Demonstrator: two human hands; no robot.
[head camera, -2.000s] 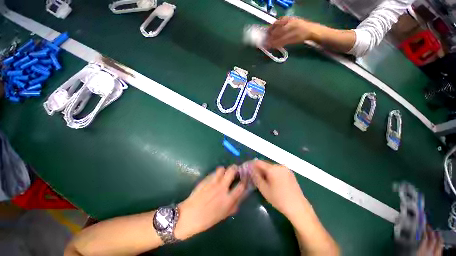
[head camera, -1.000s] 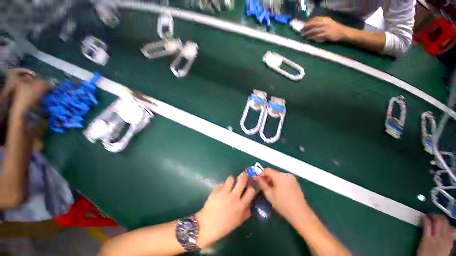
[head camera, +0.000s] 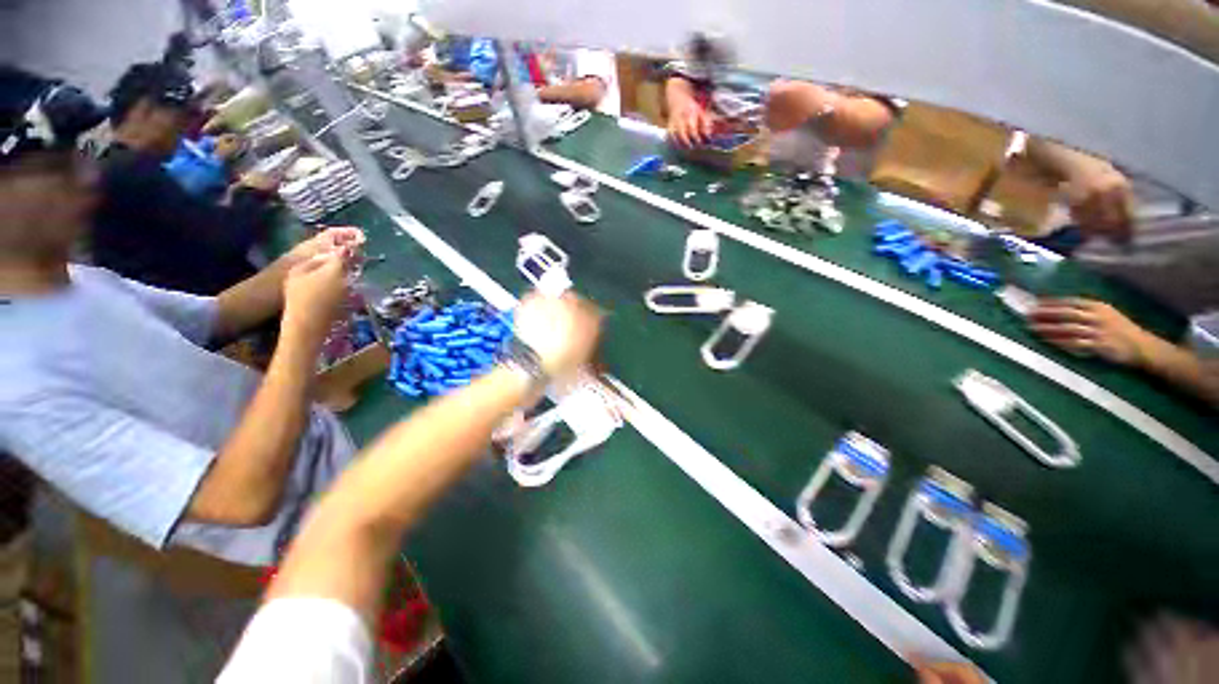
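My left hand (head camera: 559, 334), blurred, reaches out at the end of my arm, at a pile of white loop housings (head camera: 568, 434) beside the near white rail. Something pale shows at its fingers; whether it grips anything cannot be told. At the bottom edge, a few fingers of what looks like my right hand (head camera: 946, 671) show, mostly cut off. Three loaded housings with blue bands lie on the green belt: one alone (head camera: 845, 490), and two side by side (head camera: 932, 537), (head camera: 989, 575).
Blue cells (head camera: 448, 348) are heaped left of my hand. More white housings (head camera: 739, 334) lie along the belt; one (head camera: 1019, 417) lies right. A person in light blue (head camera: 134, 401) sits close on the left. Other workers' hands (head camera: 1090, 327) are across the belt.
The view has swung left and up along the line. My left hand has left the small blue-and-white piece and reached to the housing pile. A third loaded housing now lies left of the pair.
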